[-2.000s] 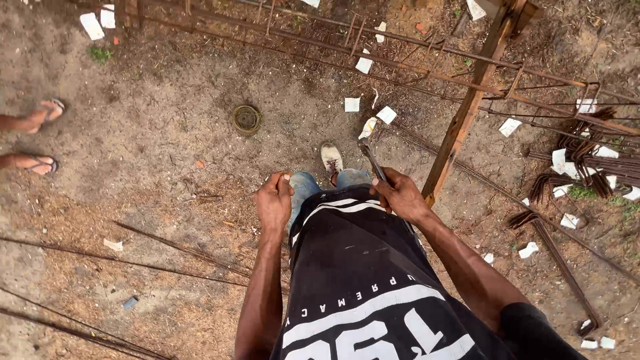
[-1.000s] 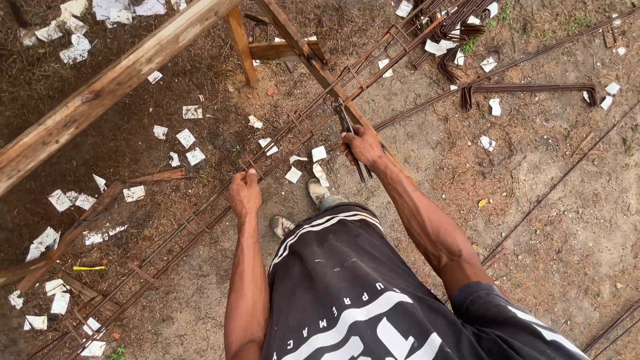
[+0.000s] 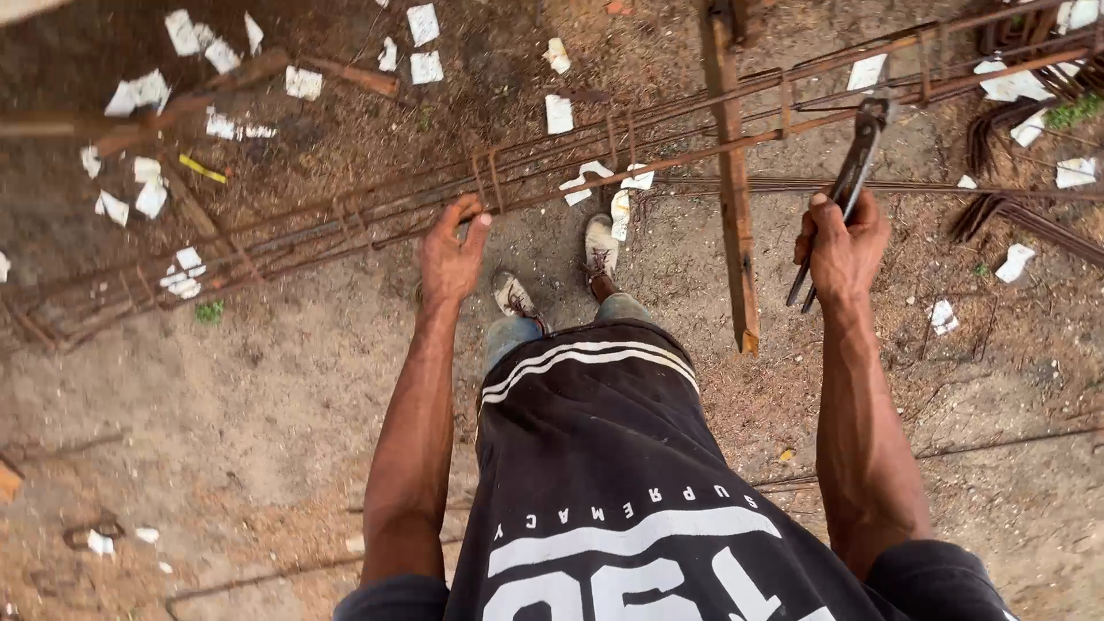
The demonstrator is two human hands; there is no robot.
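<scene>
A long rusty steel rebar cage with stirrups [image 3: 492, 181] crosses the view diagonally above my feet. My left hand [image 3: 450, 250] is at its lower bar beside a pair of stirrups, thumb and forefinger raised; whether it grips anything is unclear. In my right hand [image 3: 843, 241] is a pair of dark metal pincers [image 3: 854, 168], handles pointing down and head up. Their jaws overlap the cage in view, right of the wooden support, near a thin dark rod or wire [image 3: 828, 109]. Contact there cannot be told.
A wooden beam [image 3: 735, 216] crosses the cage, its end pointing towards me. Bundles of bent rebar [image 3: 1000, 138] lie at the right. White scraps [image 3: 559, 114] are scattered on the dirt. Both shoes [image 3: 601, 246] stand just below the cage. Loose thin bars [image 3: 1009, 444] lie at lower right.
The view has swung round strongly. My hands are farther apart than one second ago, with the pincers now farther right, beyond the wooden beam. My right hand holds the pincers throughout.
</scene>
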